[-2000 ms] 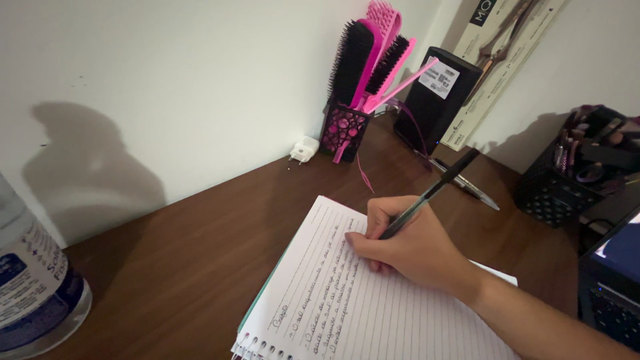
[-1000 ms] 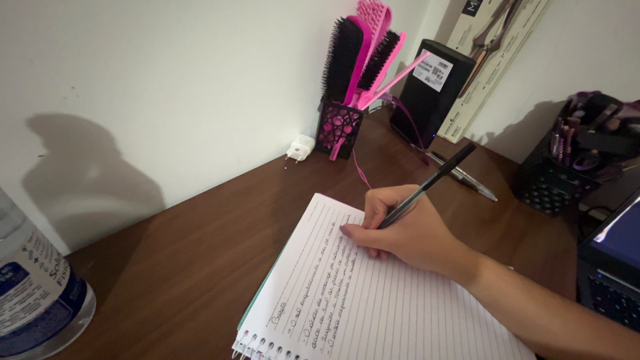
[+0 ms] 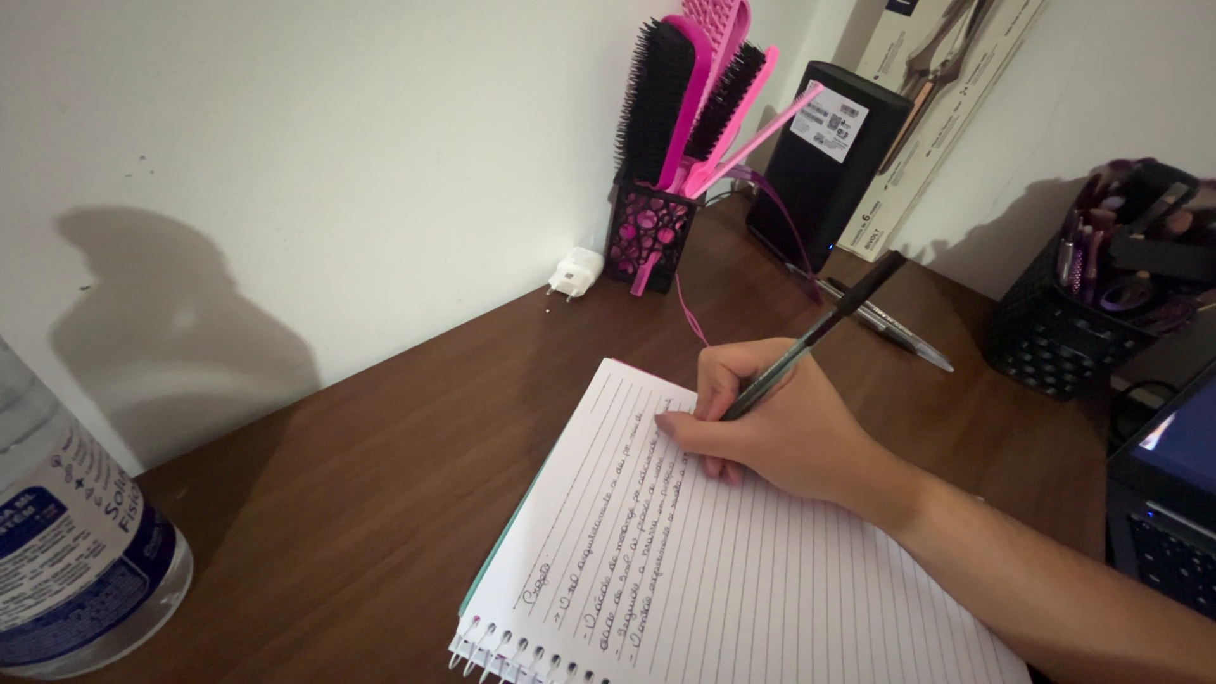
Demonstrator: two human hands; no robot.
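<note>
My right hand (image 3: 774,418) rests on the lined page of a spiral notebook (image 3: 760,570), its fingers closed around a pen with a dark cap on its upper end (image 3: 817,332). The pen leans up to the right, and its tip is hidden behind the fingers. Several lines of handwriting run across the page beside the thumb. The notebook lies turned on the brown wooden desk (image 3: 380,513), with its wire spiral at the lower left. My left hand is not in view.
A clear labelled bottle (image 3: 85,532) stands at left. By the wall are a white plug adapter (image 3: 575,274), a black holder (image 3: 651,237) of hairbrushes, a black device (image 3: 826,161) and a long box (image 3: 936,123). Pens (image 3: 893,328), a black basket (image 3: 1054,323) and a laptop (image 3: 1173,532) lie right.
The right hand has stayed on the page with the pen in it. The pen's upper end stands a little differently from two seconds ago.
</note>
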